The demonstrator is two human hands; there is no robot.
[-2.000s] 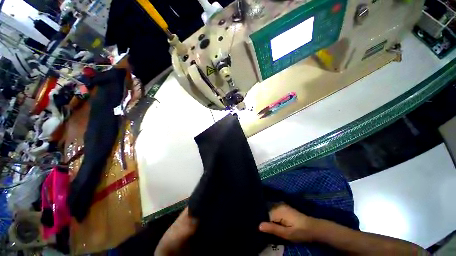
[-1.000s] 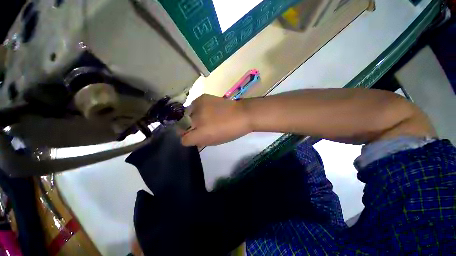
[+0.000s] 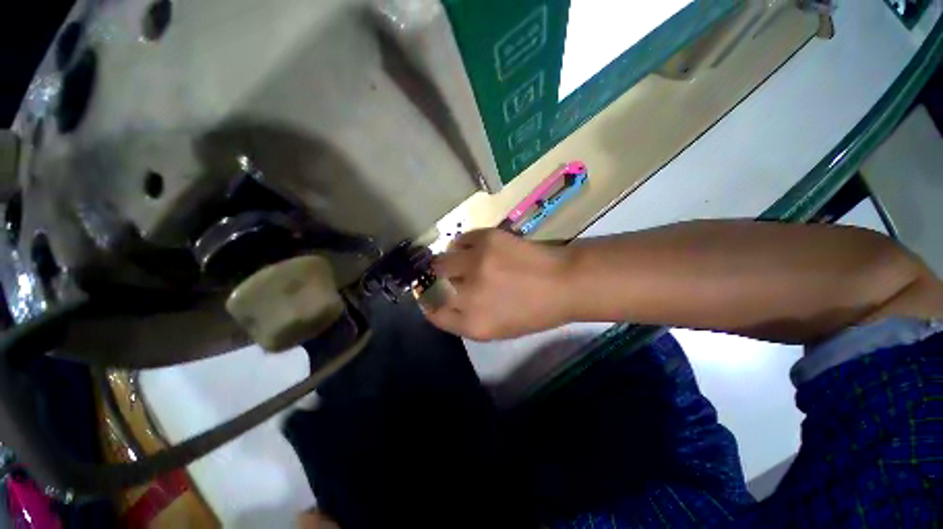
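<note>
A dark cloth piece runs from the presser foot down over the table edge and merges with the dark lap area. My right hand is at the foot from the right, its fingertips closed on the cloth's upper right edge. The exact grip is partly hidden. Only a small, blurred part of my left hand shows at the bottom edge, beside the cloth; its fingers are cut off.
The cream machine head fills the upper left, with a pale knob and a curved bar near the foot. Pink and light-blue snips lie on the bed behind my right hand. A green control panel is above. Green edging borders the white table.
My right hand has come up from the lower cloth to the presser foot. The cloth's upper end is now under the head. The view has moved closer to the machine. My left hand is mostly out of frame.
</note>
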